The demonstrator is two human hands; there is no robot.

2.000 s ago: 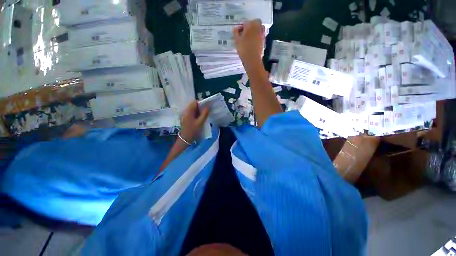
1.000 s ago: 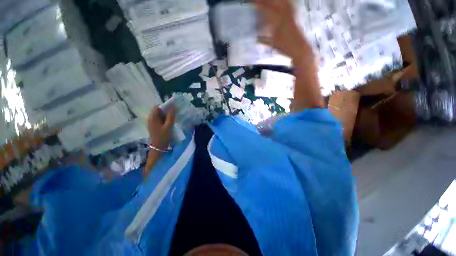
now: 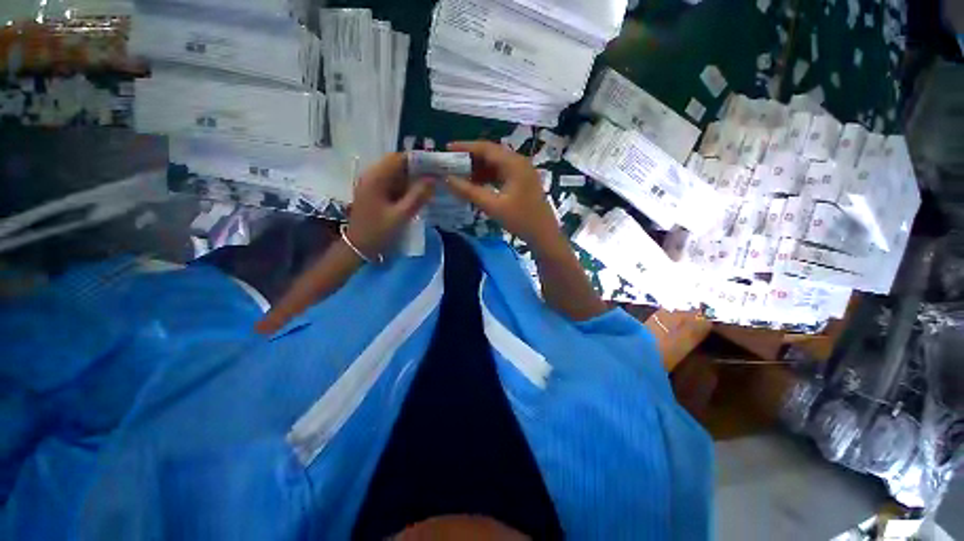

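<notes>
A flat white carton point(image 3: 440, 163) is held end-on between my two hands, its small printed end facing up. My left hand point(image 3: 385, 201), with a thin pale bracelet on the wrist, grips its left side. Pale label stickers point(image 3: 410, 235) hang below the fingers of that hand. My right hand point(image 3: 512, 190) grips the carton's right side with fingers and thumb. The carton's long sides are mostly hidden by the hands.
Stacked cartons point(image 3: 518, 48) lie beyond my hands, with an upright carton row point(image 3: 362, 79) and more piles point(image 3: 227, 106) at left. An end-on carton block point(image 3: 788, 201) stands at right. Backing scraps litter the green top. Plastic-wrapped goods point(image 3: 872, 423) are at lower right.
My right hand has come back from the cartons at upper right to meet my left hand, and a carton is now between them. The camera view has also turned.
</notes>
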